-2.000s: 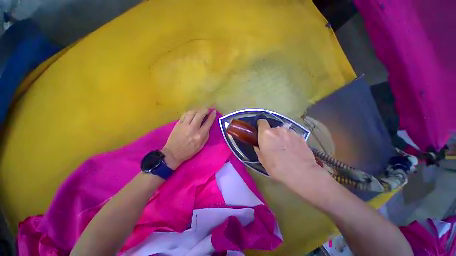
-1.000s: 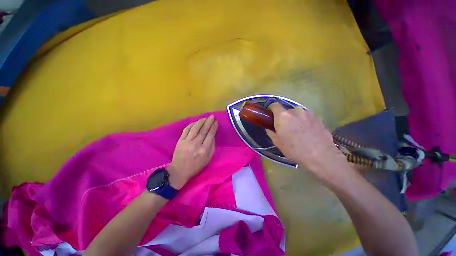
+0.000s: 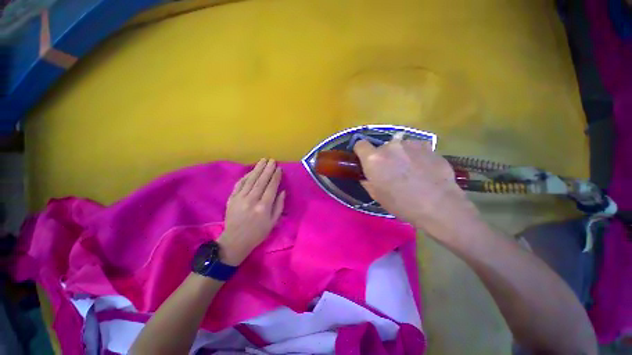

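A hot-pink garment (image 3: 332,239) lies on the yellow table cover, with white inner areas and crumpled cloth towards the bottom and left. My left hand (image 3: 255,201), with a dark watch on the wrist, lies flat on the garment near its far edge, fingers close together. My right hand (image 3: 409,177) grips the red-brown handle of the steam iron (image 3: 336,191). The iron's pointed tip faces left, a little right of my left fingertips. Its front part rests over the garment's upper right corner. The iron hides the cloth beneath it.
The yellow table cover (image 3: 229,83) spreads behind the garment. The wrapped hose with brass-coloured springs (image 3: 509,186) trails right from the iron. A dark grey pad (image 3: 561,253) lies at the right. A blue board with an orange band (image 3: 90,48) is at the far left. Magenta cloth (image 3: 615,277) hangs at the right edge.
The view has shifted to the right and turned. The iron has gone from beside the garment's corner to partly over it. My left hand stays flat on the cloth, and more white inner cloth shows at lower left.
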